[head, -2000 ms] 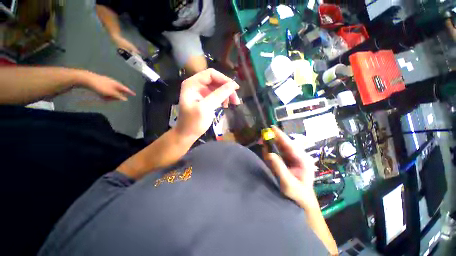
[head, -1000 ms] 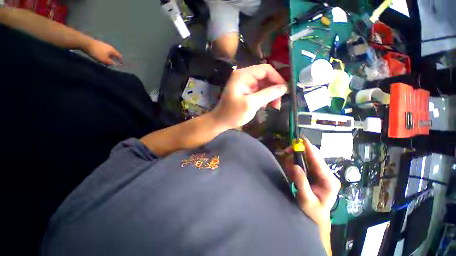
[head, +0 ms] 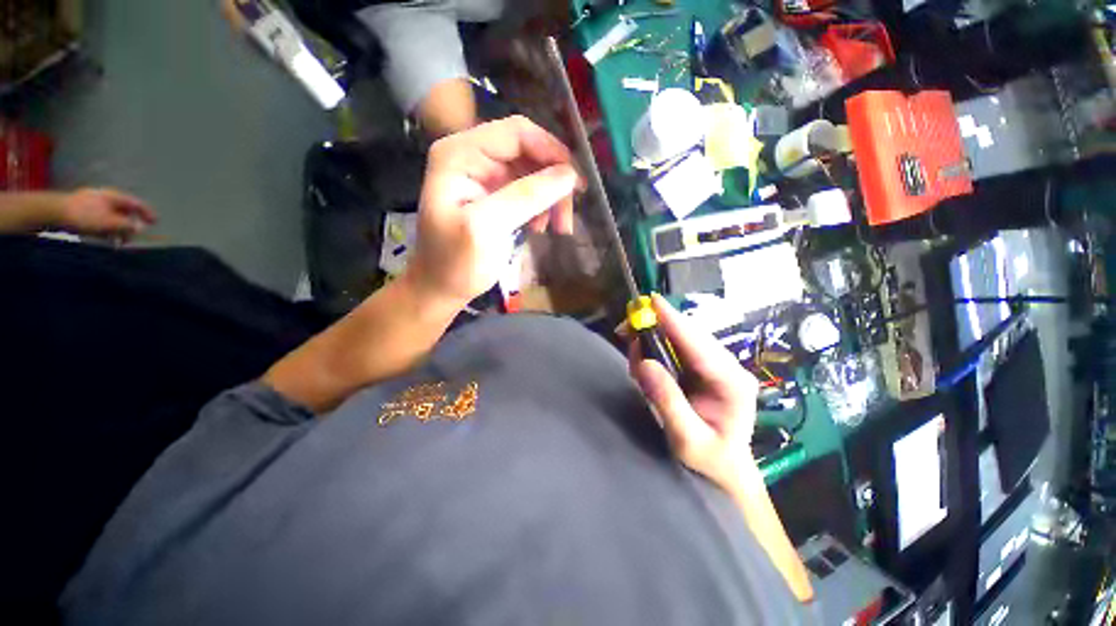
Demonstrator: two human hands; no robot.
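My left hand is raised in front of my chest, thumb and forefinger pinched together on a tiny part, too small and blurred to make out. My right hand is closed around the black-and-yellow handle of a file. Its long thin grey bar points up and slightly left, just right of my left fingertips. A narrow gap shows between the bar and those fingertips; I cannot tell whether the part touches it.
The green bench on the right holds an orange-red case, a long white tool, a white cup and red bins. Another person's hand is at the left; a person's knee is beyond my left hand.
The view has swung, so the bench appears further left than one second ago. The file now tilts to the left instead of standing nearly upright. Both hands keep their grips.
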